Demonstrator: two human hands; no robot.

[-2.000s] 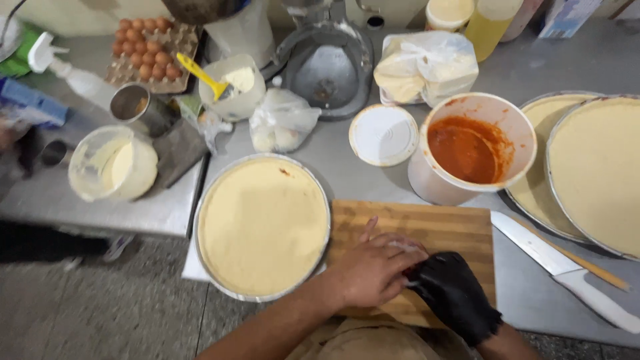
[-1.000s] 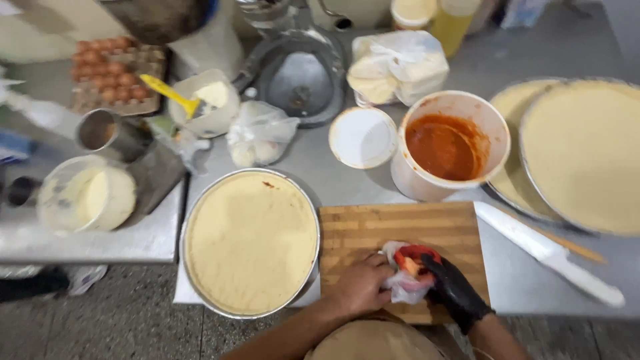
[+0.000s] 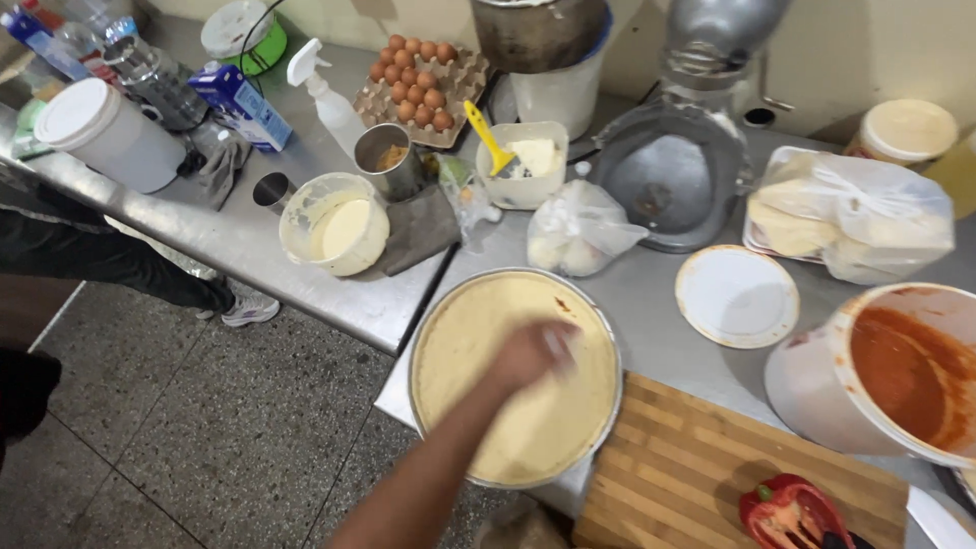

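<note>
My left hand point(image 3: 537, 352), bare and blurred, is over the round metal pan point(image 3: 515, 457) lined with pale dough; whether it holds anything is unclear. My right hand point(image 3: 837, 540), in a black glove, shows only its fingertips at the bottom edge, gripping a cut red bell pepper point(image 3: 793, 507) with a green spot and pale inside. The pepper is over the striped wooden cutting board point(image 3: 686, 457). A white bucket of red sauce point(image 3: 808, 381) stands behind the board, and its white lid point(image 3: 736, 296) lies to the left.
A knife point(image 3: 934, 518) lies right of the board. Behind the pan are a knotted plastic bag point(image 3: 583, 229), a tub with a yellow brush point(image 3: 522, 191), a tub of cream-coloured mixture point(image 3: 335, 259) and an egg tray point(image 3: 465, 84). A person's leg point(image 3: 114, 259) shows at left.
My left hand has left the pepper and moved left over the dough-lined pan. The whitish wrap seen around the pepper earlier no longer shows there. The view has swung left.
</note>
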